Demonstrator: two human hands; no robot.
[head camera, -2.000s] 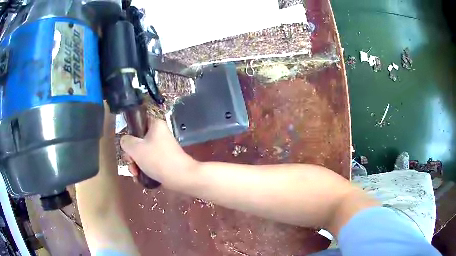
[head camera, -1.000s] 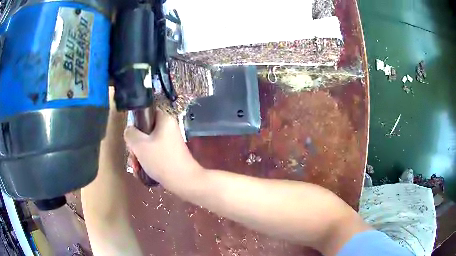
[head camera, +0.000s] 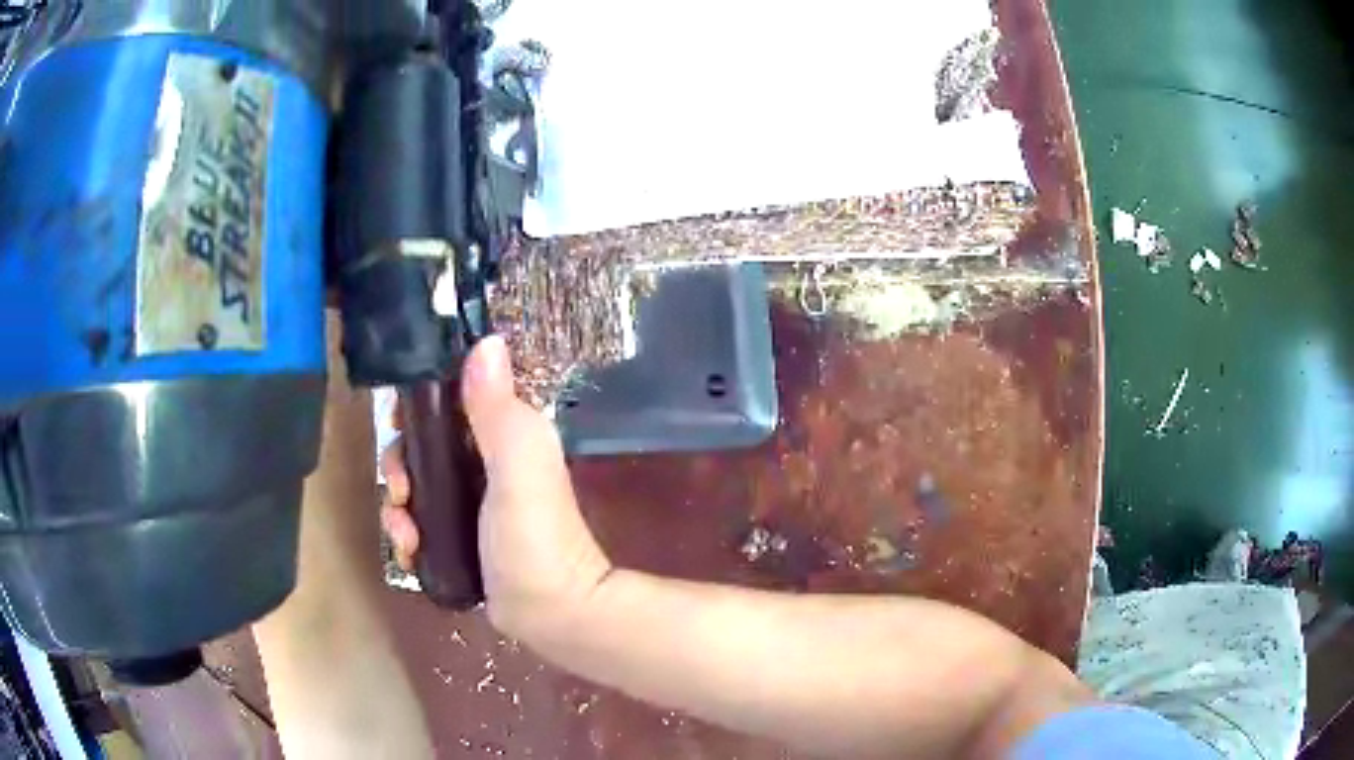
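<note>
The cutting machine's blue and grey motor body (head camera: 164, 371) fills the left side. My right hand (head camera: 512, 498) is closed around its dark brown handle (head camera: 441, 505), thumb pointing up along it near the black housing. The flat grey base plate (head camera: 691, 364) lies on the table against the brown, speckled, layered edge of the fabric lay (head camera: 832, 226), with white marker paper (head camera: 743, 104) on top. My left forearm shows behind the motor; my left hand is hidden there.
The worn reddish-brown table (head camera: 921, 446) has lint and a pale fluff clump (head camera: 891, 308) beside the lay. Its curved edge is at the right. Scraps lie on the green floor (head camera: 1188, 356). A pale, speckled sack-like thing (head camera: 1195, 661) is at lower right.
Plate, lay and table sit lower in the picture than a second ago, and the view has shifted. My right thumb has moved up along the handle; the hand still holds it.
</note>
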